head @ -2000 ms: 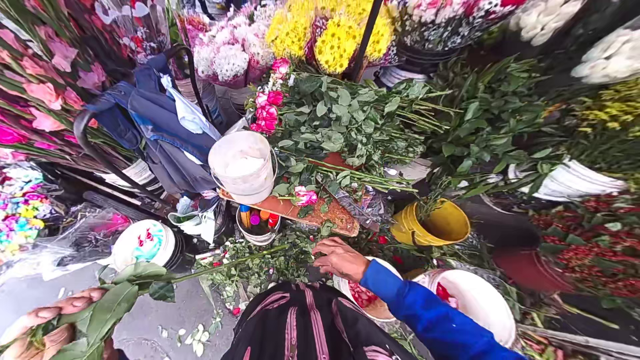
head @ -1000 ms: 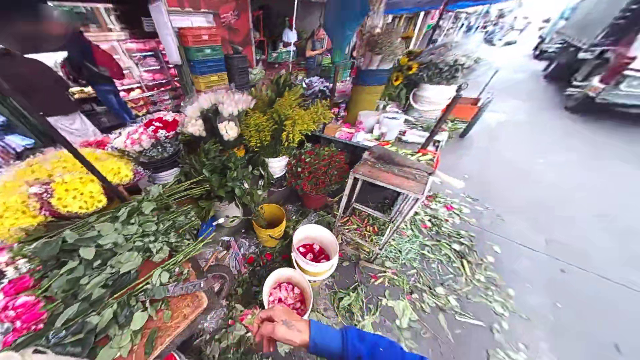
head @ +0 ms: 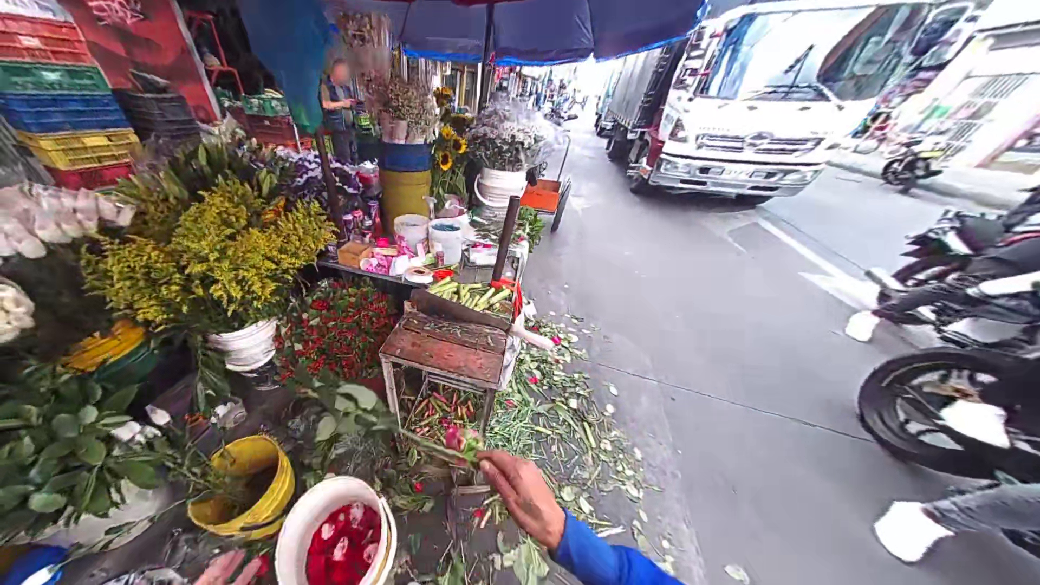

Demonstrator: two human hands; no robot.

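My right hand [head: 524,494], in a blue sleeve, is at the lower middle with its fingertips against a pink rose head [head: 463,441] on a leafy stem; whether they grip it is unclear. Part of my left hand [head: 230,569] shows at the bottom edge, near some red petals; its hold is hidden. Between the hands stands a white bucket [head: 290,544] of red and pink petals. Left of it is a yellow bucket [head: 276,496]. Behind the rose stands a worn wooden stool [head: 447,345].
Red-berried stems [head: 337,333] and a white bucket [head: 244,345] of yellow foliage stand at left. Cut stems and leaves [head: 569,431] litter the ground. A motorcycle [head: 934,406] and a person's leg [head: 975,512] are at right, a white truck [head: 743,106] farther back.
The view has swung far right, toward the street. The left hand, holding a leafy stem two seconds ago, is now at the bottom edge. The right hand is now at a rose head.
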